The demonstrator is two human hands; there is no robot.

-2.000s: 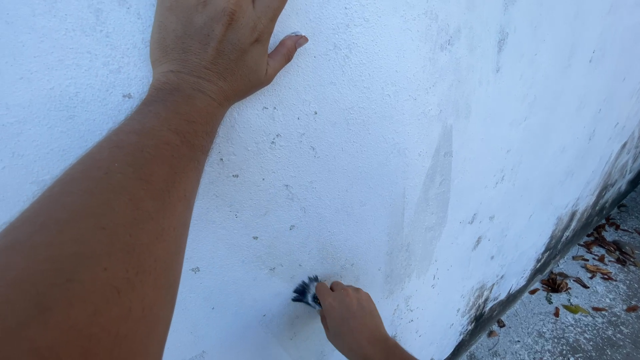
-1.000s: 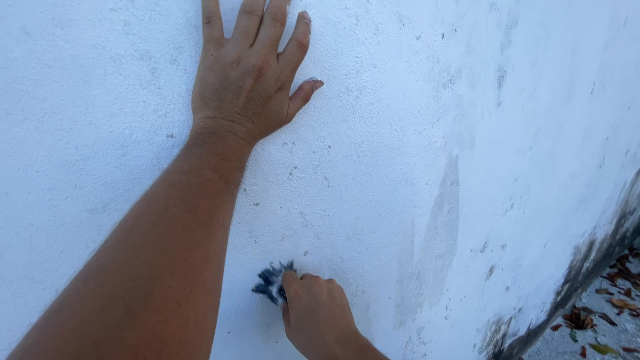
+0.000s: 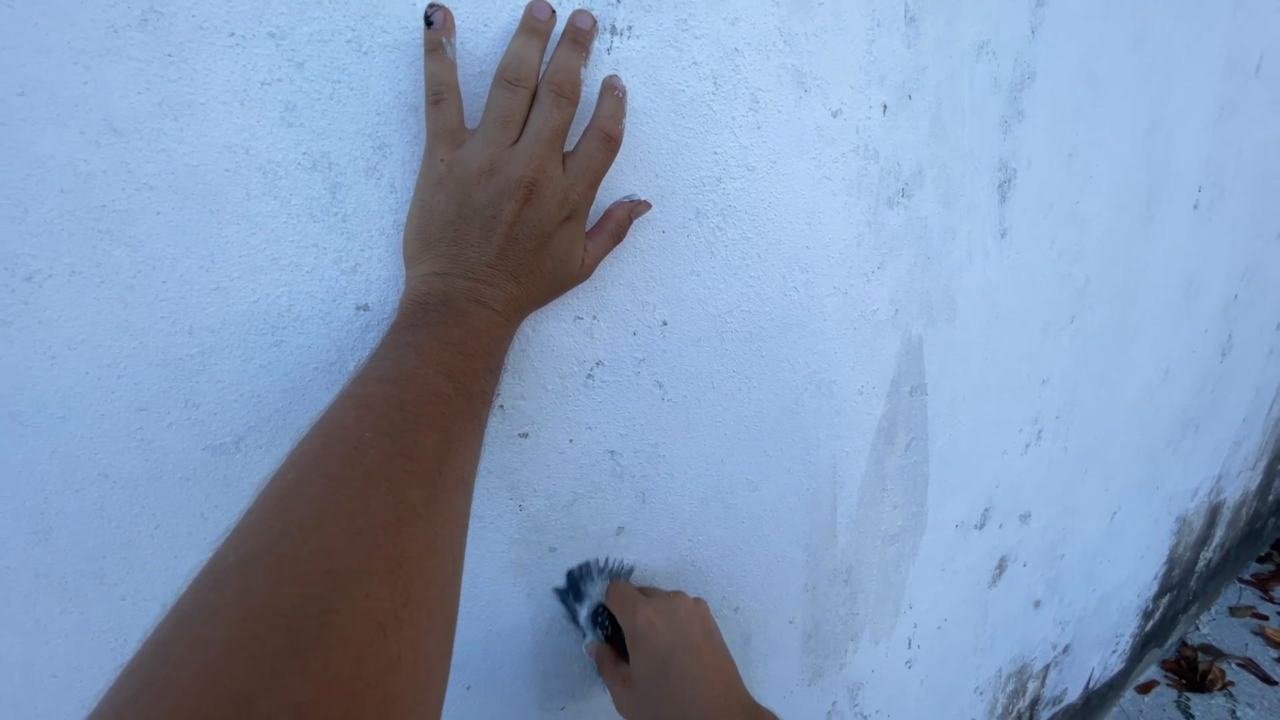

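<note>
My left hand (image 3: 500,190) lies flat against a white-painted, rough wall (image 3: 740,330) at the upper middle, its fingers spread and nothing held. Dark and white smears mark some of its fingertips. Down at the bottom middle, my right hand (image 3: 675,650) grips a paintbrush (image 3: 590,590) with dark bristles coated in white paint. The bristles touch or nearly touch the wall, splayed and pointing up and left. My fingers hide most of the brush's handle. Right of the brush, a grey patch (image 3: 895,490) shows on the wall.
The wall runs back to the right, with dark, dirty stains (image 3: 1190,570) along its foot. At the lower right corner, dry brown leaves (image 3: 1195,668) lie on grey ground (image 3: 1225,625). Small chips and grey specks dot the wall.
The view has shifted, bringing the left hand's fingers fully into frame. The brush in my right hand has changed its tilt, its bristles moving against the wall.
</note>
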